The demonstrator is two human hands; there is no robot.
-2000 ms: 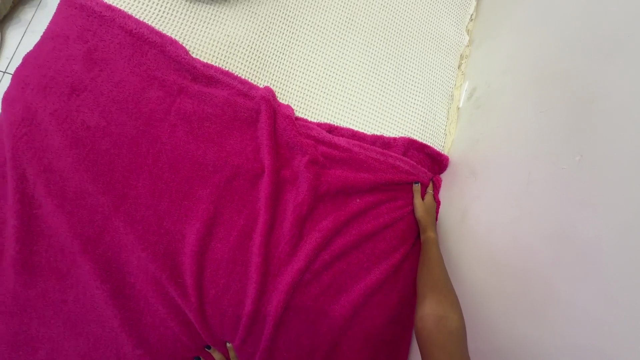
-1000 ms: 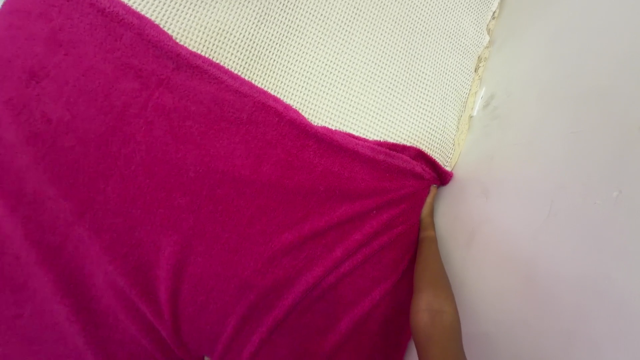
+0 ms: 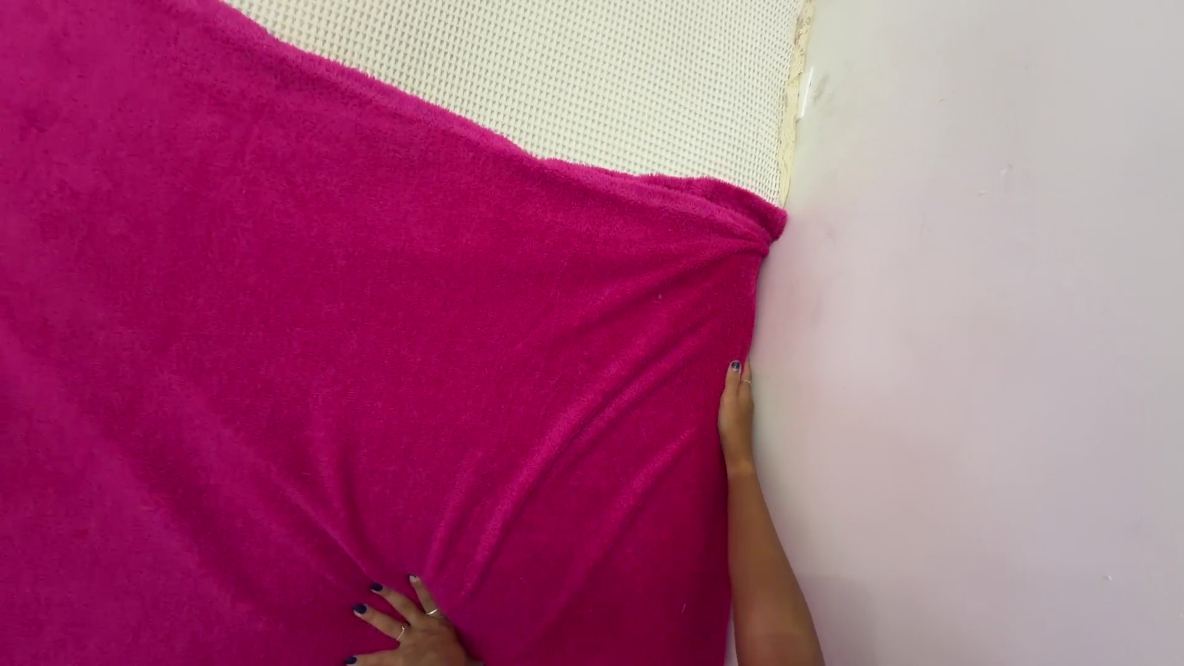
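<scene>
A bright magenta fleece blanket [image 3: 416,324] covers most of the bed, its folded upper edge running down to a bunched corner against the wall. My left hand [image 3: 416,634] lies on the blanket at the bottom of the view, fingers spread, with dark nails and rings; folds fan out from it. At the blanket's right edge, below the bunched corner, my right hand [image 3: 737,416] is pressed between the blanket and the wall. Its thumb or finger rests on the fabric, and the other fingers are mostly hidden, so a grip cannot be told.
A cream mattress surface with a waffle-like mesh texture [image 3: 592,83] shows beyond the blanket's upper edge. A pale wall [image 3: 980,333] stands close along the right side. Uneven yellowish trim [image 3: 792,111] runs along the mattress edge by the wall.
My right hand has left the bunched corner and is now lower along the blanket's right edge. My left hand, out of view one second ago, shows again on the blanket. The earlier folds near the upper edge are smoother.
</scene>
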